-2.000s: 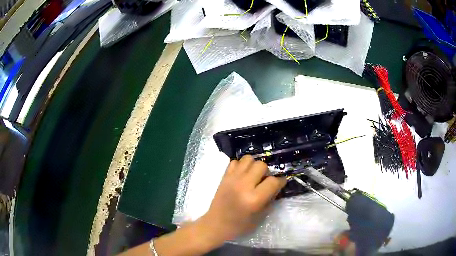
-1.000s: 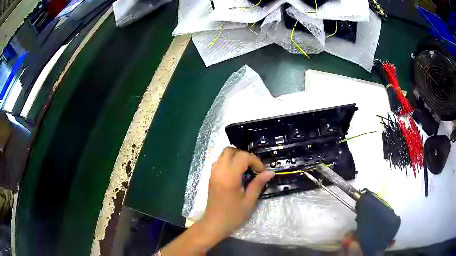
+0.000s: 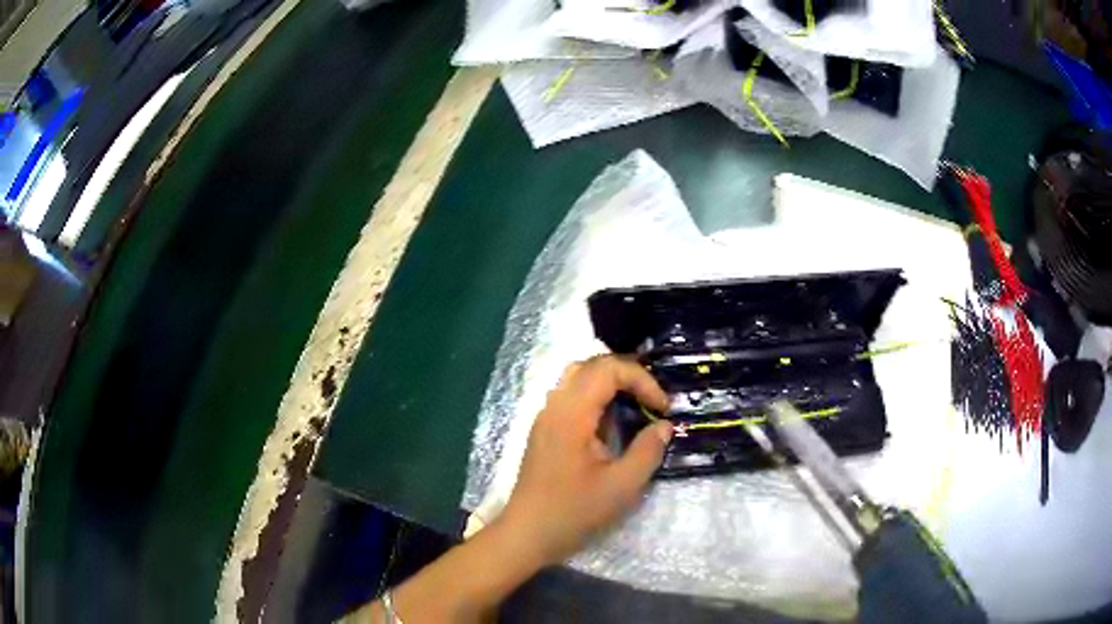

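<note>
The black plastic housing (image 3: 756, 311) lies open on bubble wrap over a white sheet. A yellow wire (image 3: 732, 423) runs lengthwise inside it; another yellow wire sticks out at its right end. My left hand (image 3: 585, 451) is at the housing's left end, thumb and forefinger pinching the left end of the yellow wire. The soldering gun (image 3: 908, 567) comes in from the lower right, its barrel and thin rod reaching over the housing near the wire. My right hand is not visible; the gun's rear is cut off by the bottom edge.
Bubble wrap (image 3: 537, 305) lies under the housing. More wrapped housings with yellow wires stand at the top. Red and black lead wires (image 3: 1018, 354), a round black grille (image 3: 1079, 219) and a small black disc (image 3: 1076, 405) are at right. A cream edge rail (image 3: 366, 293) borders the green conveyor at left.
My left hand has moved from over the housing's middle to its left end, uncovering the yellow wire. The whole view has shifted, and my right fingers have left the picture.
</note>
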